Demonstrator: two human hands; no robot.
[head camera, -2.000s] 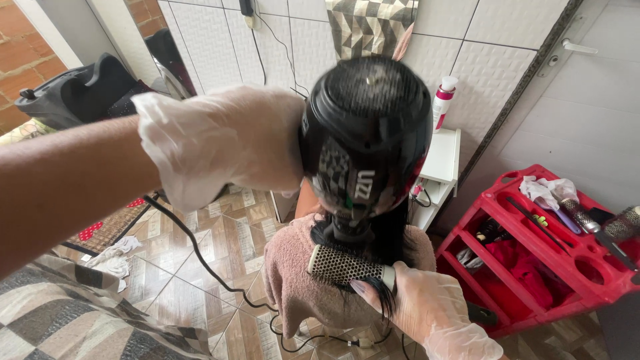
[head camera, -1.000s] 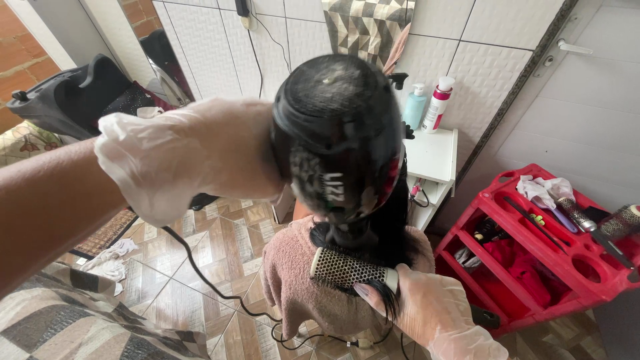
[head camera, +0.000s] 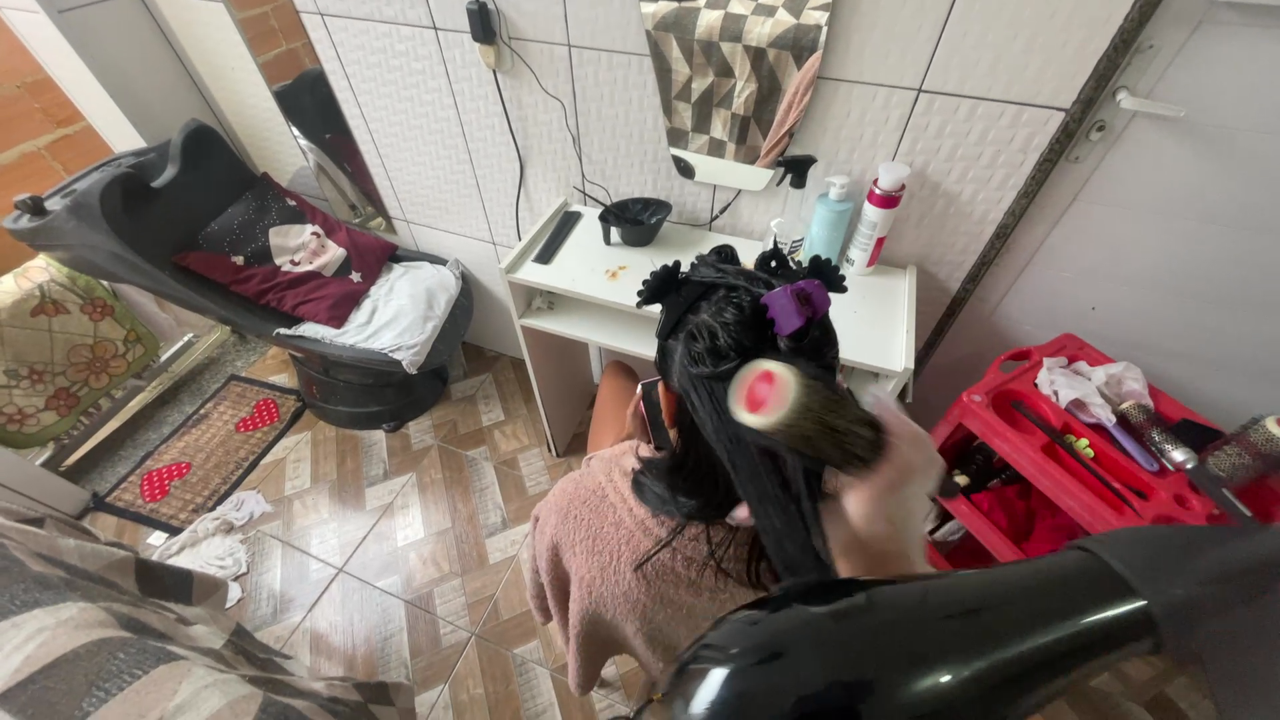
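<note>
My right hand (head camera: 890, 490), blurred, is closed round the handle of a round hairbrush (head camera: 810, 415). The brush's pale end with a pink-red centre points left, against the back of a seated person's long dark hair (head camera: 700, 430). A straight lock hangs below the brush. Black clips (head camera: 660, 285) and a purple hair clip (head camera: 795, 305) hold up the top sections. A pink towel (head camera: 620, 540) covers the shoulders. The black hair dryer (head camera: 910, 640) lies across the lower right, close to the camera, hiding my right forearm. My left hand is out of view.
Ahead, a white table (head camera: 690, 240) holds a black bowl (head camera: 636, 220), a comb (head camera: 557, 237) and bottles (head camera: 828, 220). A red trolley (head camera: 1060, 450) with brushes stands at right, by the door. At left are a black washing chair (head camera: 225, 260) and a mat (head camera: 200, 450).
The dryer has moved from above the hair to the lower right. My left hand has left the view. The brush has moved up beside the head, and the view has shifted.
</note>
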